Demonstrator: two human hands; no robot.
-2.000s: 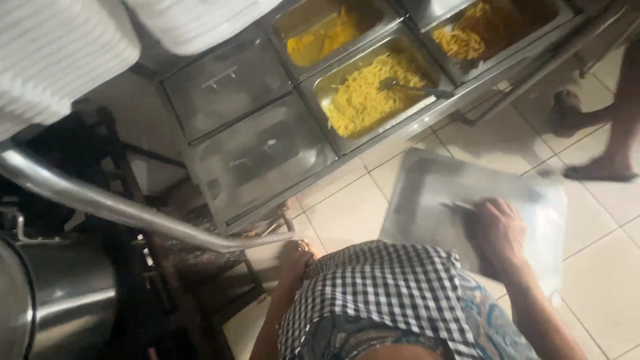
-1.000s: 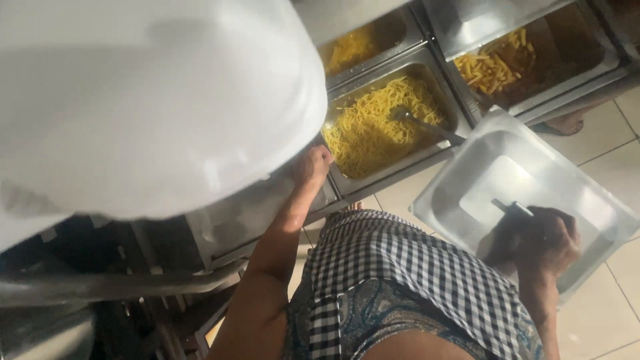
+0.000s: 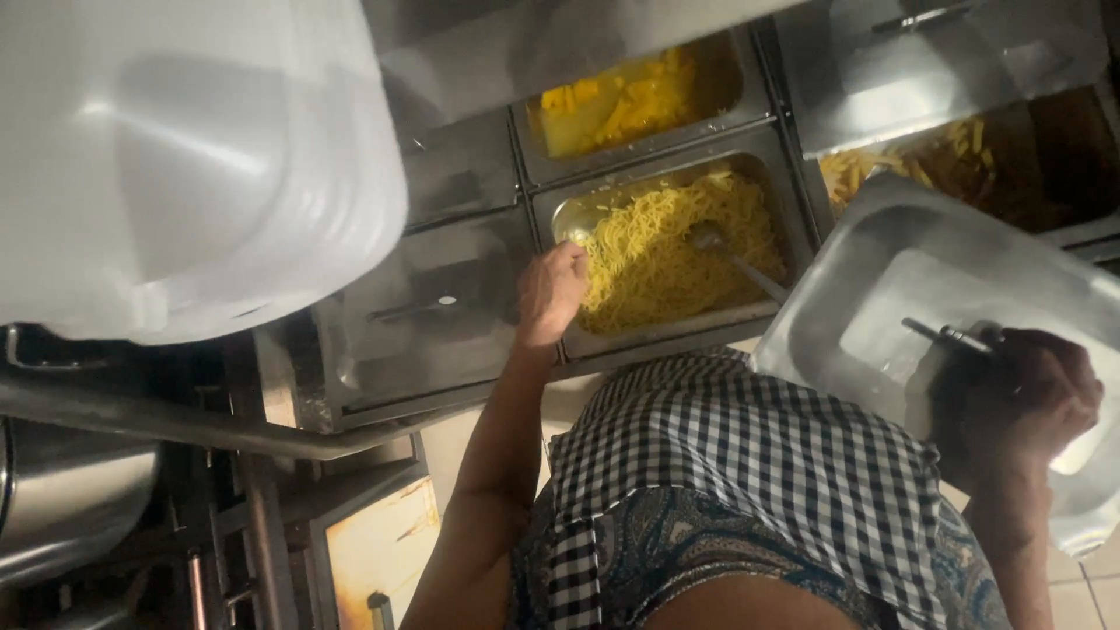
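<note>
My left hand (image 3: 553,284) is at the left rim of a metal pan of yellow noodles (image 3: 665,262), its fingers curled at the edge of the noodles; whether it pinches anything cannot be told. A metal serving utensil (image 3: 744,262) lies in the noodles, its handle over the near right rim. On the right, my right hand (image 3: 1041,394) grips the handle (image 3: 949,334) of a large metal pan lid (image 3: 884,254), held tilted beside the noodle pan. The lid's far edge overlaps a pan of cut fries (image 3: 962,157).
A pan of yellow food in liquid (image 3: 630,101) lies behind the noodles. Closed metal lids (image 3: 429,306) cover the wells on the left. A stack of white plates or trays (image 3: 201,175) looms at upper left, above a metal rail (image 3: 175,420) and a large steel pot (image 3: 79,490).
My left hand has moved from low beside my body up to the noodle pan's left rim. My right hand has raised the lid toward the pans. The view has shifted closer to the counter.
</note>
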